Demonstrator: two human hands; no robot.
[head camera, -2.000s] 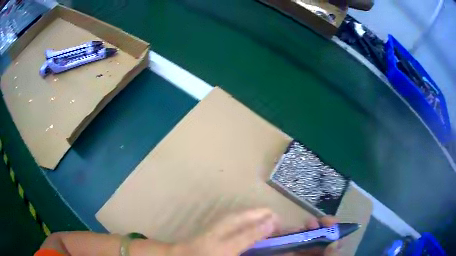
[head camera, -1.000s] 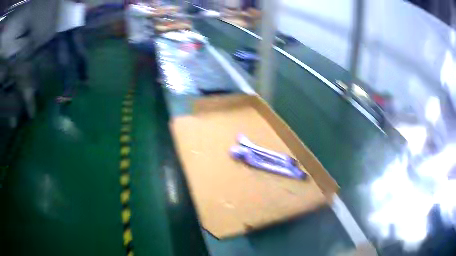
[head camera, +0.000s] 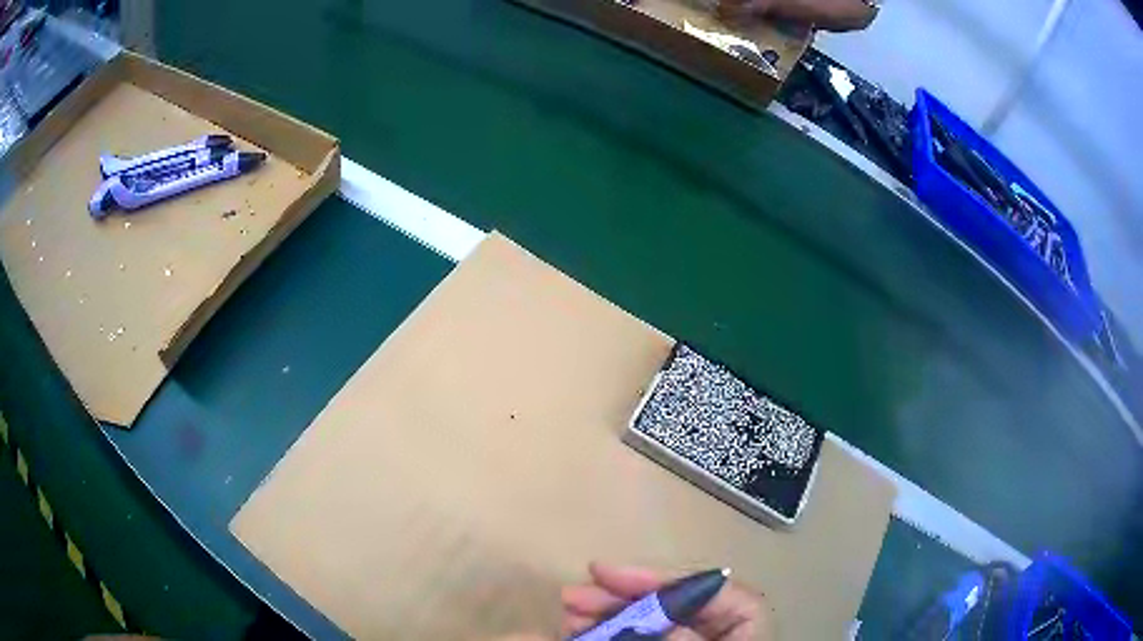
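A handle assembly (head camera: 639, 617), lavender-white with a dark pointed end, is held at the bottom edge, its tip pointing up and right. My right hand (head camera: 737, 614) is closed around it, partly cut off. More fingers show at the assembly's left; whether they are my left hand's is unclear. A sliver of skin shows at the bottom left edge. The screw tray (head camera: 721, 432), pale-sided and full of tiny silver screws, sits on the cardboard work mat (head camera: 464, 413). Its near right corner shows bare black.
At left, a cardboard tray (head camera: 75, 269) holds two lavender handle pieces (head camera: 176, 175) and small scattered bits. The green belt (head camera: 527, 163) runs beyond the mat. Across it are a blue bin (head camera: 990, 207), a carton and a person's hand. Another blue bin (head camera: 1065, 614) stands at lower right.
The view swung left to the cardboard tray and floor, then back to the mat. Compared with two seconds ago, the held assembly is lower and further left, and my left forearm has mostly left the picture.
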